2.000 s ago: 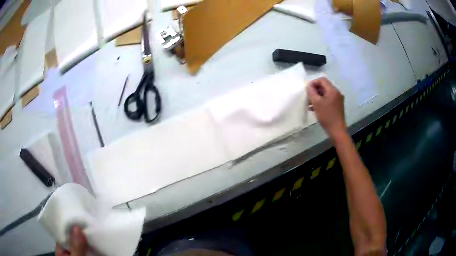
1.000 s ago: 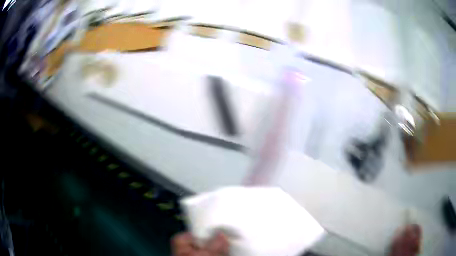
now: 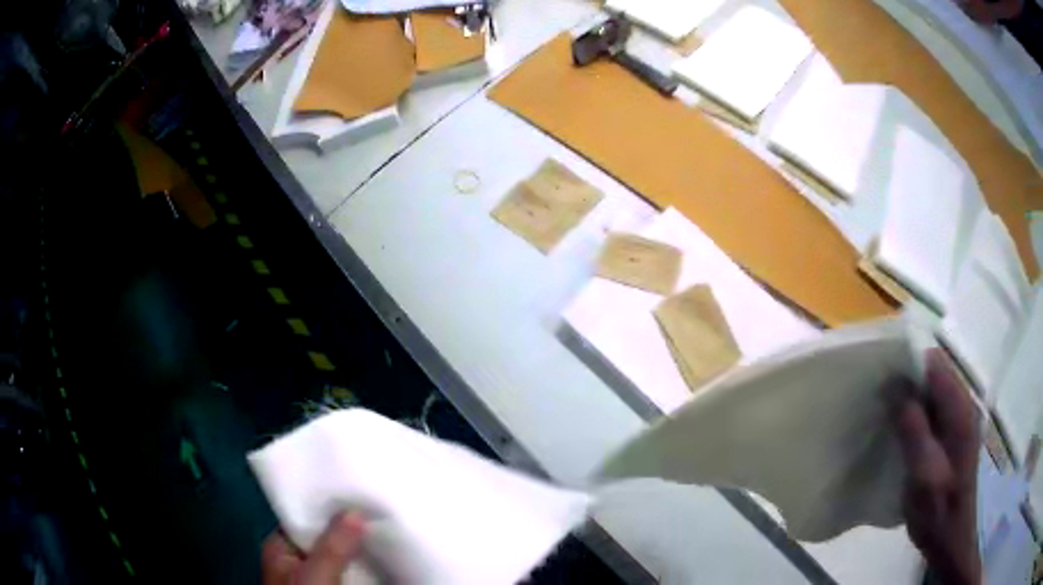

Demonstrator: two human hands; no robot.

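My left hand [image 3: 315, 554] is at the bottom left and grips a white fabric piece [image 3: 412, 491] with frayed edges, held over the table edge. My right hand [image 3: 944, 457] is at the lower right and grips a fabric panel [image 3: 789, 429], greyish and curved, held above the table. The two fabric parts meet or overlap between the hands; I cannot tell whether they are one piece. Tan tickets [image 3: 698, 335] lie on and beside a white stack [image 3: 612, 326] just beyond the held fabric.
A long tan cardboard pattern [image 3: 686, 171] crosses the table, with a metal tool [image 3: 597, 42] at its end. White folded bundles [image 3: 835, 126] stand in a row at the right. A rubber band [image 3: 466, 181] lies near the tickets. The table edge [image 3: 400, 331] runs diagonally above a dark floor.
The view has swung left along the table. My right hand, empty or unclear before, now holds fabric raised at the right. My left hand still holds its white fabric. The shears and ruler are out of view.
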